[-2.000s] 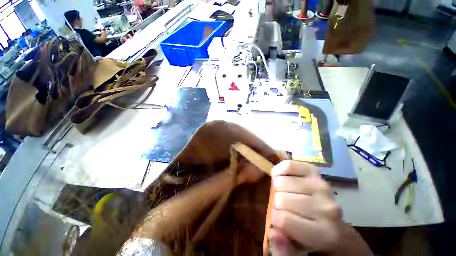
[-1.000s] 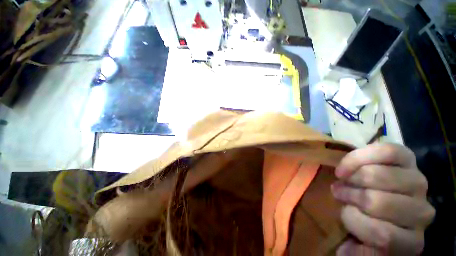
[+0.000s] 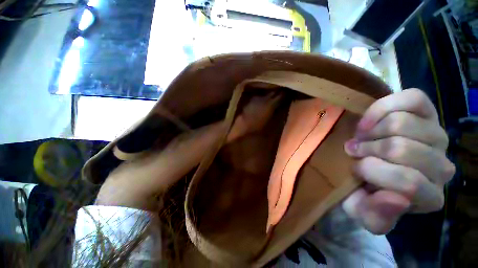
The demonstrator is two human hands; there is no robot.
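The tan-brown bag body (image 3: 325, 183) is held up in front of me with its mouth open towards me and its inside dark. My right hand (image 3: 403, 157) is shut on the bag's edge at the right. My left forearm reaches into the bag from the left. My left hand (image 3: 259, 111) is dim inside the bag, and its fingers are hard to make out. A narrow strap (image 3: 195, 199) loops across the opening. An orange-tan inner patch (image 3: 301, 149) hangs inside, with a small metal dot near its top.
The yellow-edged clamp frame (image 3: 301, 26) and a white sheet (image 3: 167, 52) lie behind the bag. A shiny dark bed plate (image 3: 112, 49) is at upper left. A dark control screen (image 3: 385, 18) stands at upper right. A blurred yellow round thing (image 3: 47, 163) is at left.
The view has tilted down. The bag stands higher in the picture and its inside faces me more. The strap loop and more of the orange patch now show. My right hand still grips the edge.
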